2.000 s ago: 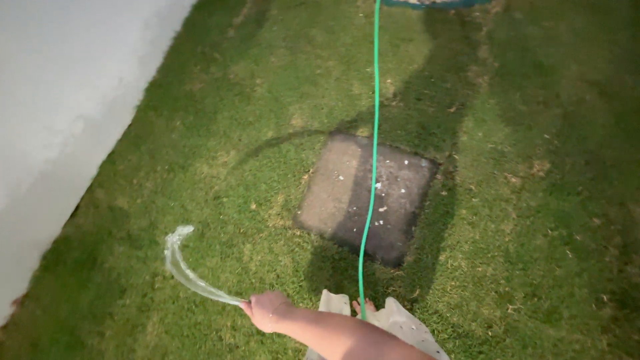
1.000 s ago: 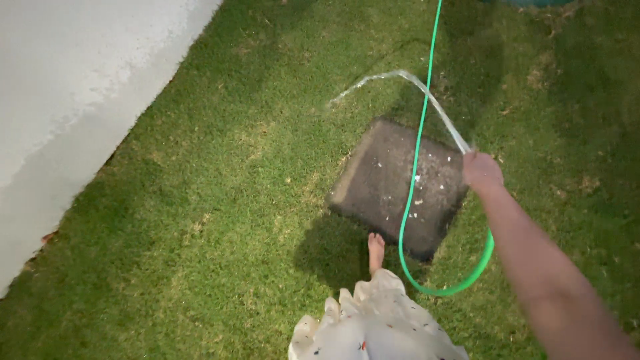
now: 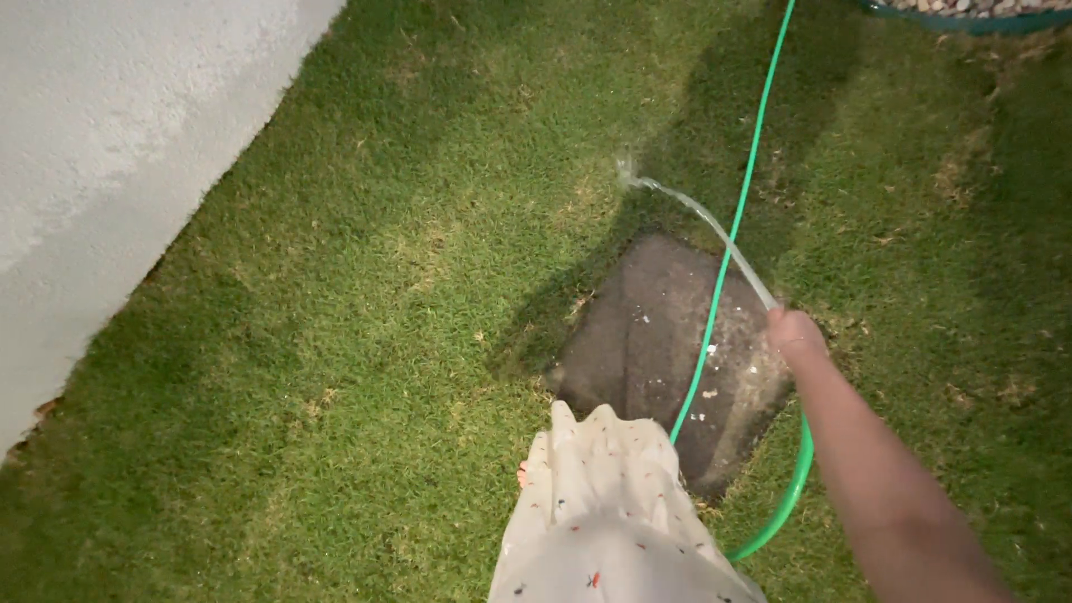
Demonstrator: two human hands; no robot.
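My right hand (image 3: pixel 794 332) is closed around the end of a green garden hose (image 3: pixel 787 511), at the right edge of a square concrete slab (image 3: pixel 662 318) set in the grass. A stream of water (image 3: pixel 699 209) arcs from the hand up and to the left, landing on the lawn beyond the slab. The hose hangs below the hand, passes behind the cream patterned garment (image 3: pixel 615 519) and runs across the slab toward the top of the view. My left hand is out of view.
A white textured wall (image 3: pixel 126 151) borders the grass (image 3: pixel 360 335) on the left. At the top right lies a bed of pebbles (image 3: pixel 963 7) with a dark green edging (image 3: pixel 971 23). Small pale bits dot the slab, and part of a bare foot (image 3: pixel 523 474) shows beside the garment.
The hand with the hose was left of the slab two seconds ago and has been at its right side since one second ago. The water now lands beyond the slab.
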